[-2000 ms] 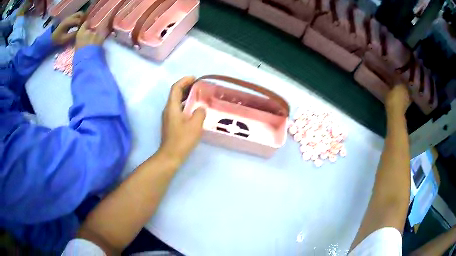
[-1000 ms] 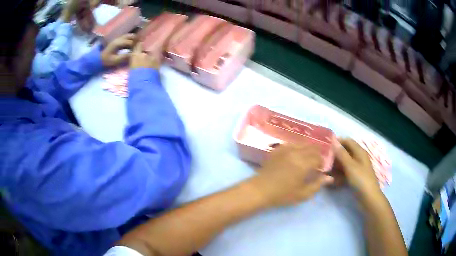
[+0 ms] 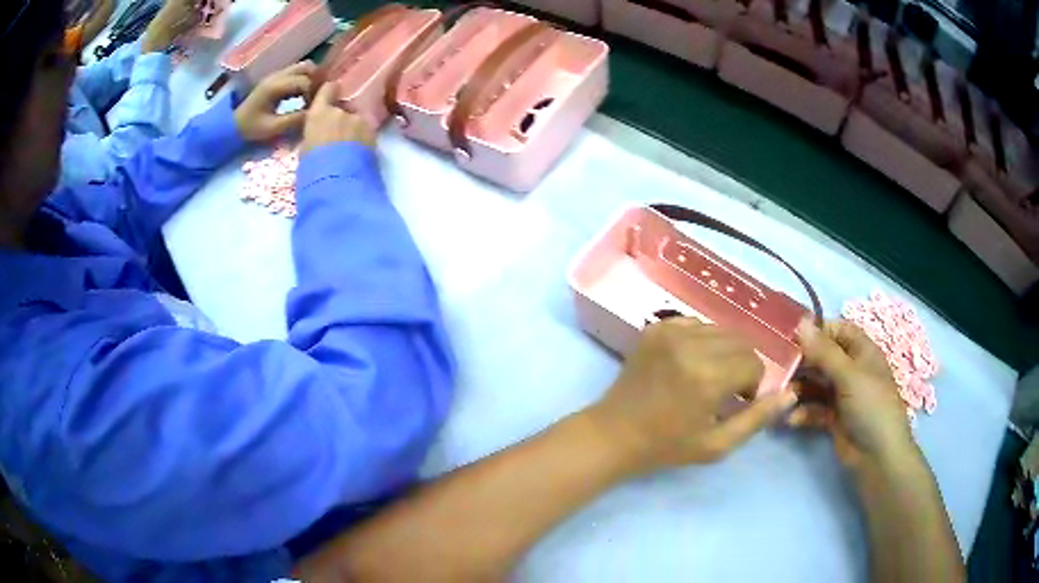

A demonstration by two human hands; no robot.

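An open pink housing shell (image 3: 615, 296) lies on the pale tabletop, its open side up. A brown strap (image 3: 741, 237) arches over its far side and runs down to the right end. My left hand (image 3: 689, 393) reaches over the near wall at the right end, its fingers partly inside the shell. My right hand (image 3: 849, 382) is at the outside of the same end, its fingers on the strap end and the shell's corner. The fingertips of both hands come close together there. Any small button between the fingers is hidden.
A pile of small pink buttons (image 3: 894, 342) lies right of the shell. Several strapped housings (image 3: 518, 159) stand at the upper left by a person in a blue smock (image 3: 228, 376). Another button pile (image 3: 270, 182) lies there. Behind runs a green belt (image 3: 684, 154) with pink housings.
My right hand has come from the belt to the shell's right end. My left hand has moved from the left end to the right end. The strap has shifted to the far side.
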